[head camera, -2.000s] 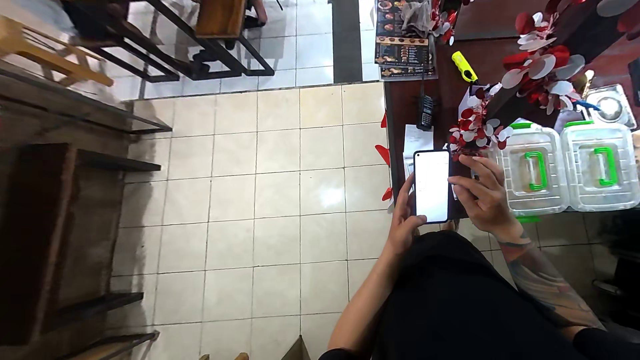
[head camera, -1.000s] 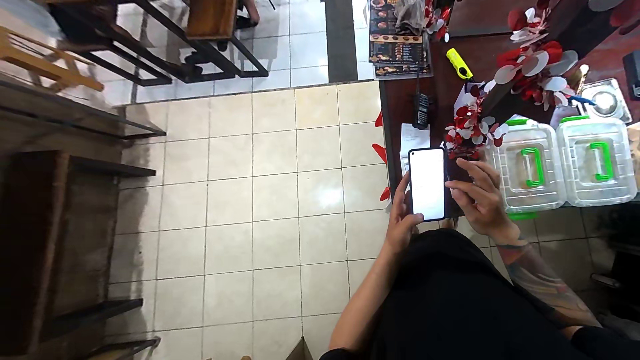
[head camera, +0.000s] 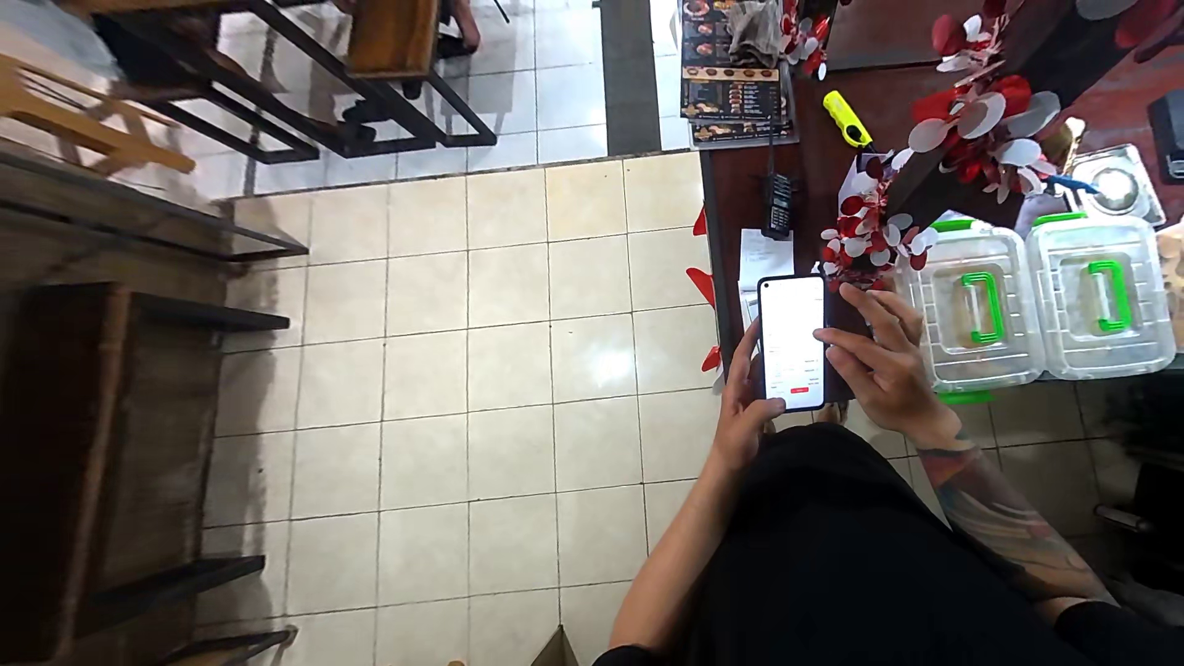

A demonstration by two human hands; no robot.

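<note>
A smartphone [head camera: 792, 347] with a bright white screen is held upright in my left hand [head camera: 747, 407], the thumb across its lower left corner. My right hand [head camera: 879, 356] is at the phone's right edge, fingers spread, with a fingertip at the edge of the screen. Papers [head camera: 766, 264] lie on the dark table just beyond the phone. A black handheld radio [head camera: 778, 205] lies above them. Red and white petal garlands [head camera: 865, 231] hang by my right hand. To its right are two clear plastic boxes [head camera: 985, 356] [head camera: 1101, 356] with green handles.
Menus [head camera: 731, 97] and a yellow-green tool or marker [head camera: 846, 120] lie further back on the dark table [head camera: 809, 166]. A metal dish [head camera: 1116, 188] sits at the right. Wooden benches [head camera: 393, 42] and a person's limbs are at the upper left, a wooden shelf [head camera: 55, 416] at the left, tiled floor between.
The phone's screen, blank white a second ago, now shows lines of content and a red button. My left hand keeps its hold on the phone.
</note>
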